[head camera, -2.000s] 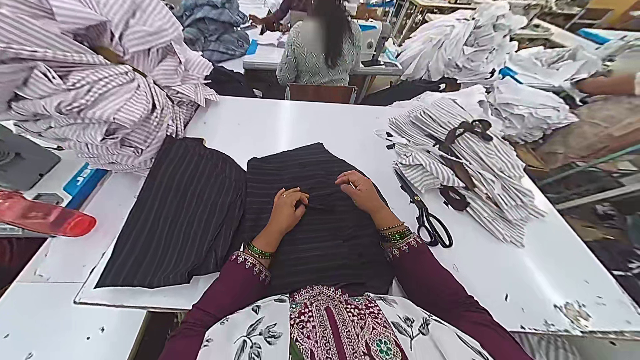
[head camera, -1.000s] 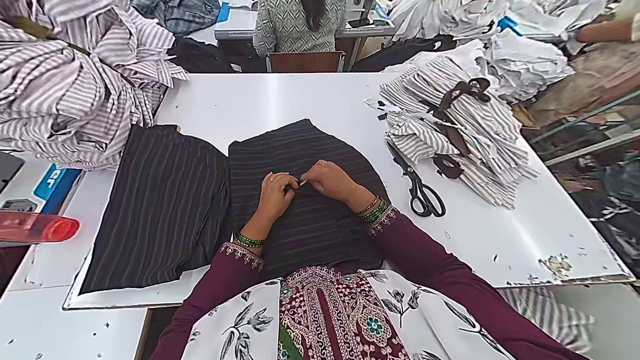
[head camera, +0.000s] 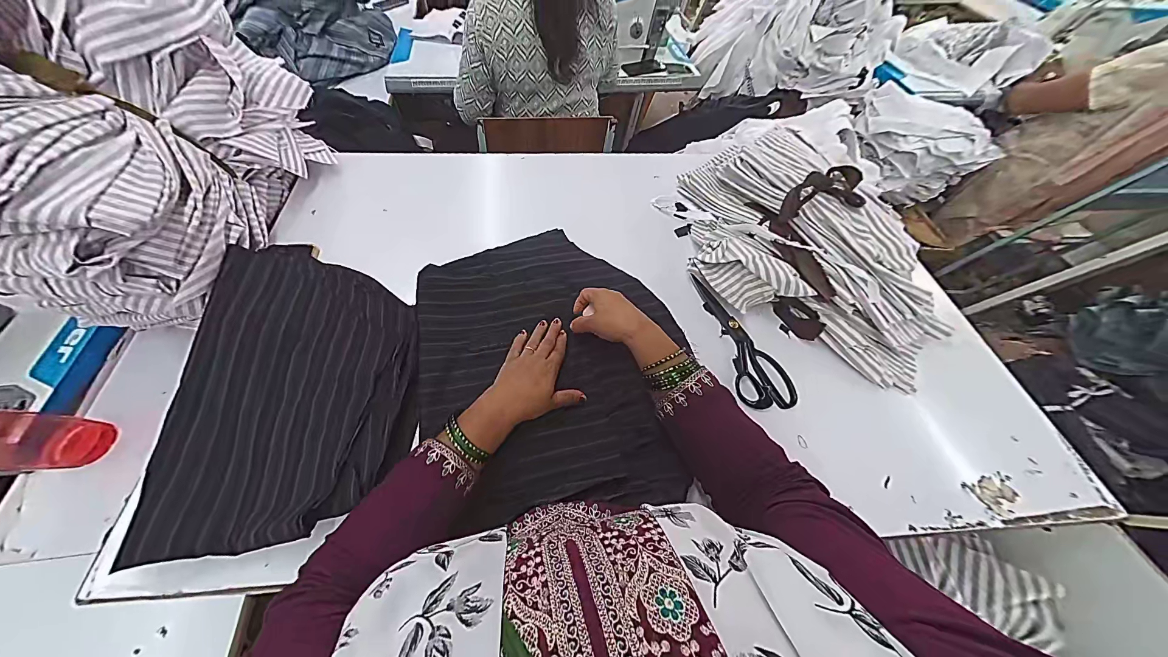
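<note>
A dark pinstriped fabric piece lies on the white table in front of me. My left hand rests flat on it with the fingers spread. Just to the right, my right hand is curled over the same cloth, thumb against fingers; whether something small is pinched there cannot be told. A second dark pinstriped piece lies to the left, against the first. Black-handled scissors lie right of my right hand, beside a bundle of grey-and-white striped pieces tied with dark strips.
A large heap of striped fabric stands at the left, above a red transparent container. Beyond the table a person sits on a chair. White fabric piles are at the back right, near another person's arm.
My hands were close together at the fingertips a second ago; now they are apart. The left hand has flattened onto the dark fabric, and the right is curled.
</note>
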